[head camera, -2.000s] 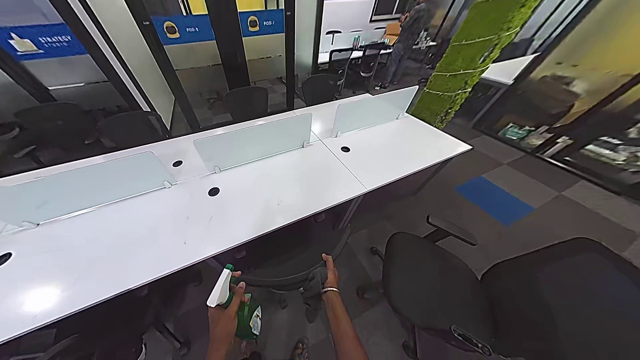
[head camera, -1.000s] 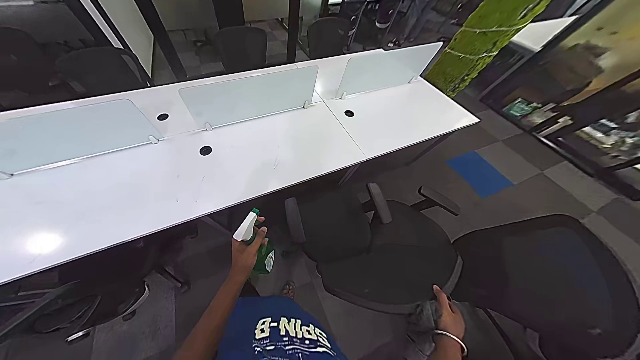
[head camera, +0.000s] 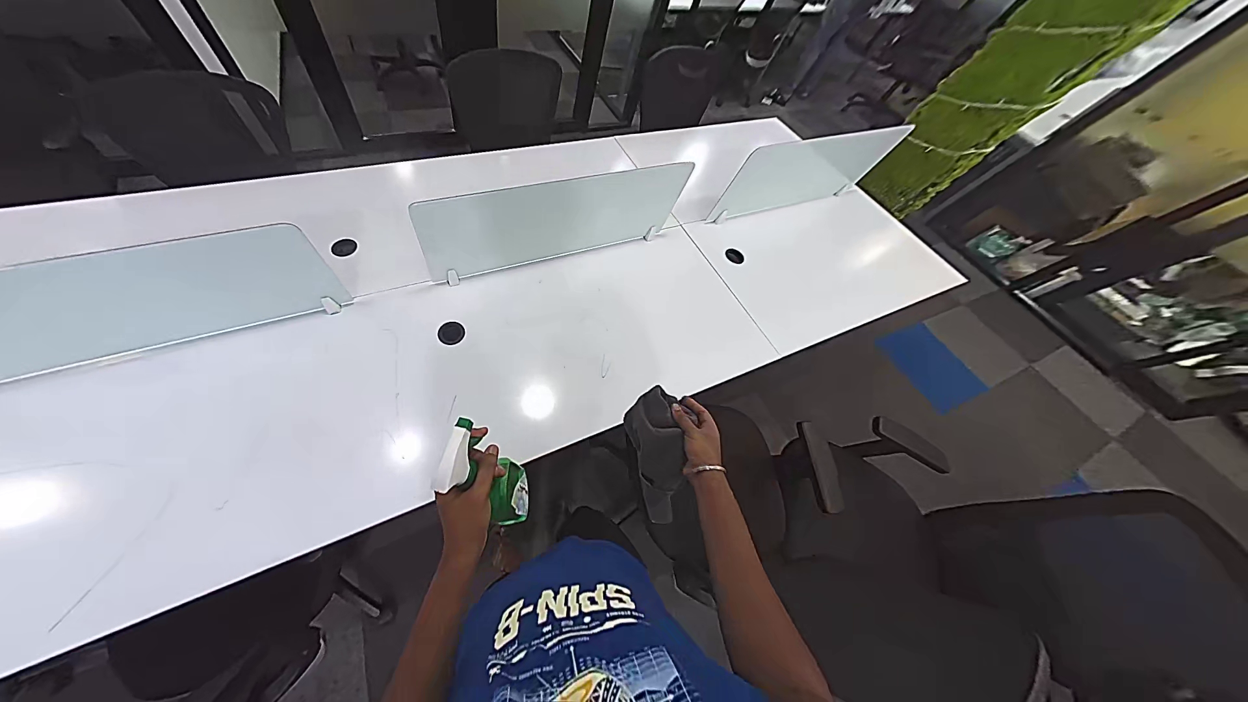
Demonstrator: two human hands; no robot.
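My left hand (head camera: 470, 487) is closed around the neck of a green spray bottle (head camera: 510, 492) with a white and green trigger head, at the near edge of a long white desk (head camera: 604, 331). In my right hand (head camera: 698, 436) is a dark grey cloth (head camera: 655, 439), bunched at the top and hanging down by the desk's edge. A bracelet circles my right wrist. Frosted glass divider panels (head camera: 556, 219) stand along the middle of the desk, and black round cable grommets (head camera: 451, 333) are set into its top.
Black office chairs (head camera: 858, 565) with armrests stand close at my right. More chairs (head camera: 505, 93) are behind the desk. A green moss-covered pillar (head camera: 1014, 88) rises past the far right end. The floor has grey carpet tiles and a blue one (head camera: 931, 366).
My right hand, earlier at the chairs, has come up to the desk's edge and now holds the dark cloth. The spray bottle is still in my left hand. The desk appears closer.
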